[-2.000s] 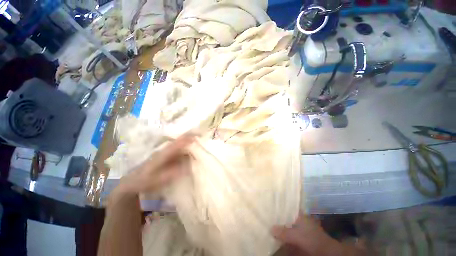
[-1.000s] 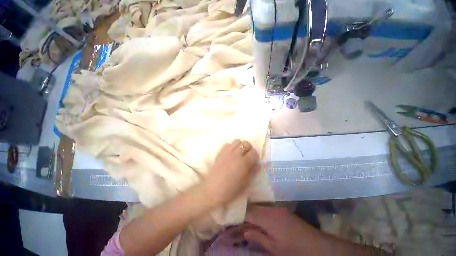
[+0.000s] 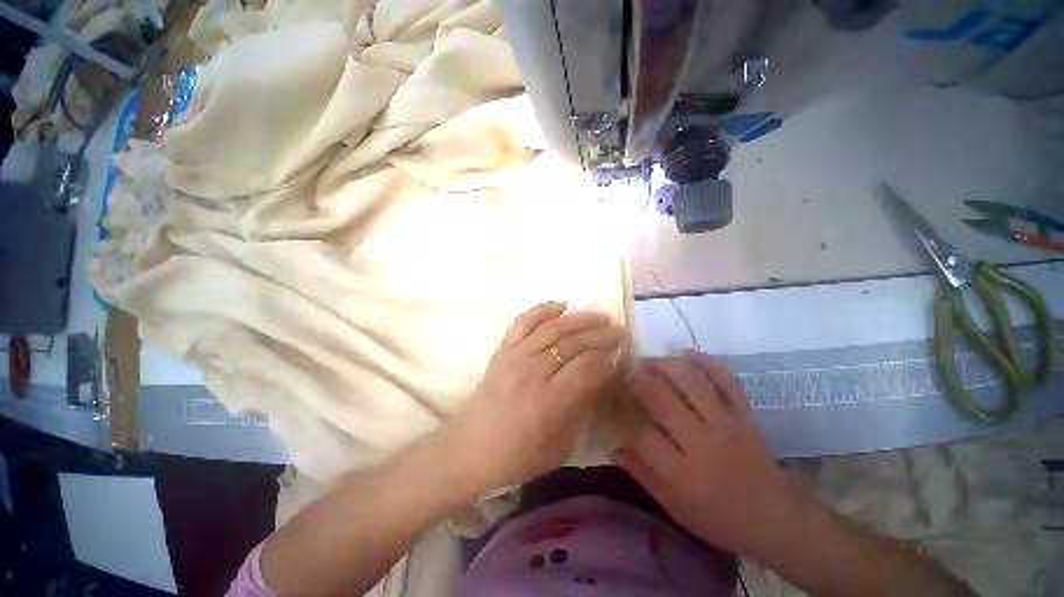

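A cream garment piece (image 3: pixel 292 245) lies rumpled to the left of the needle, with a flatter panel running under the lamp to the table's front edge. The white sewing machine (image 3: pixel 793 70) stands over it; glare hides much of the needle area (image 3: pixel 613 175). My left hand (image 3: pixel 543 379), with a ring, lies on the cloth near its right edge, fingers bent on it. My right hand (image 3: pixel 694 432) is beside it, fingertips on the cloth edge. The two hands almost touch.
Olive-handled scissors (image 3: pixel 986 338) lie right of the machine, with orange-red snips (image 3: pixel 1021 224) above. Ruler tape (image 3: pixel 828 383) runs along the front edge. A grey box (image 3: pixel 35 257) stands far left. More cream cloth (image 3: pixel 945 501) is at lower right.
The view has moved closer to the machine. My right hand has risen from below the table edge to the cloth edge beside my left hand. The cloth lies flatter than two seconds ago.
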